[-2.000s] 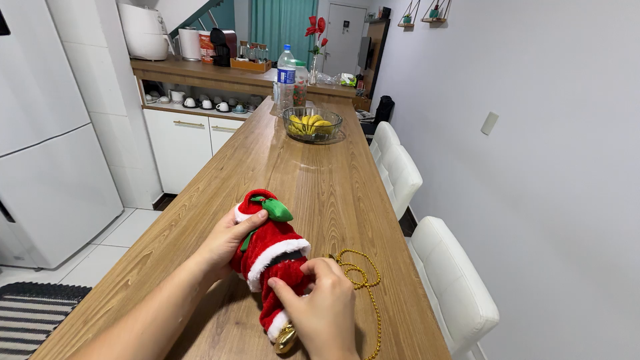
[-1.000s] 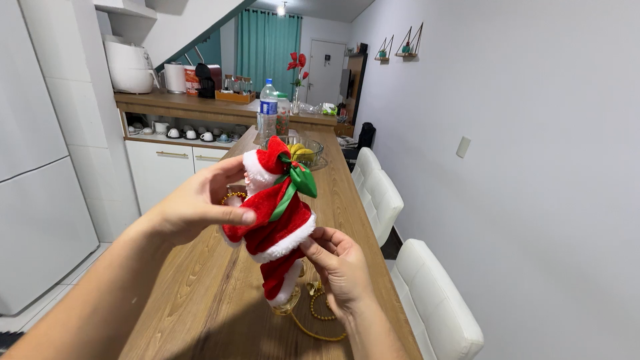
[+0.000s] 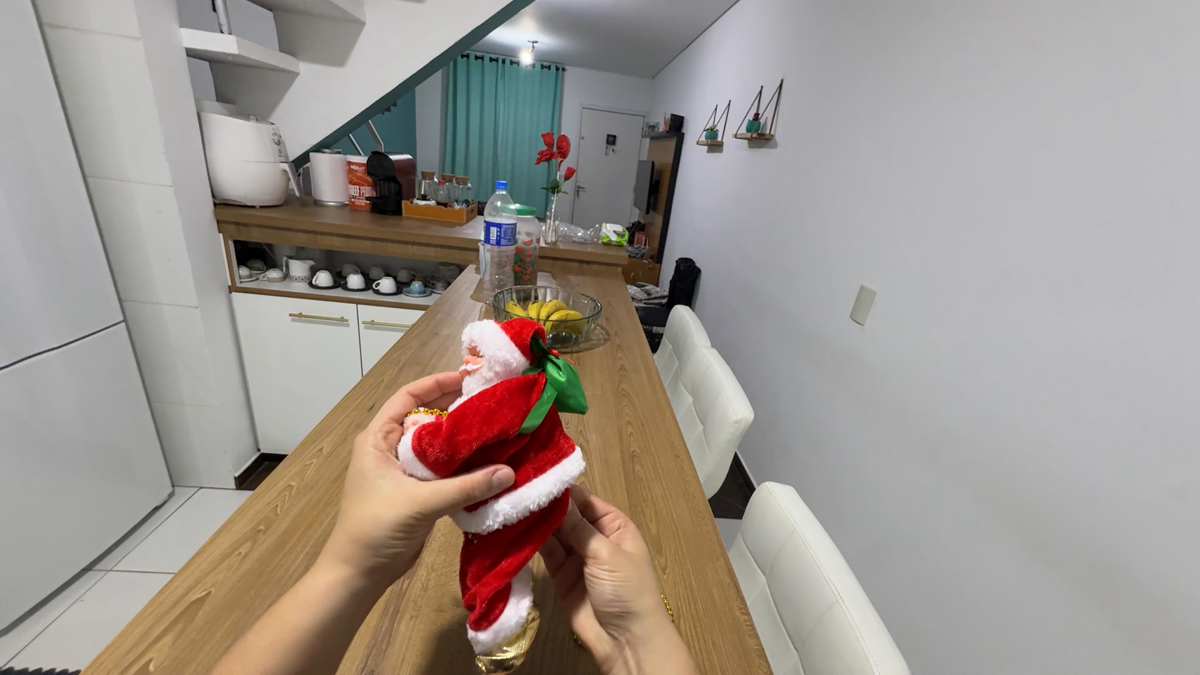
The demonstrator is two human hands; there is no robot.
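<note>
A plush Santa Claus figure (image 3: 502,431) in red with white fur trim is held upright above the wooden table, its face turned to the left. My left hand (image 3: 403,478) grips it around the chest and arm, thumb across the front of the coat. My right hand (image 3: 605,572) pinches at the back of the figure, just below the coat's white hem; its fingertips are partly hidden. A green satin ribbon (image 3: 560,384) sits at the nape. One gold boot (image 3: 509,647) shows at the bottom. Bits of gold bead chain show by each hand, mostly hidden.
Beyond the figure, a glass bowl (image 3: 592,319) of bananas (image 3: 553,313) stands on the long table (image 3: 375,431), with a plastic water bottle (image 3: 500,239) behind it. White padded chairs (image 3: 806,581) line the right side. A refrigerator (image 3: 66,375) stands at the left.
The figure was low over the table, leaning, with both hands on it; it has since been raised and turned to face left. My right hand has gone from its front to its back.
</note>
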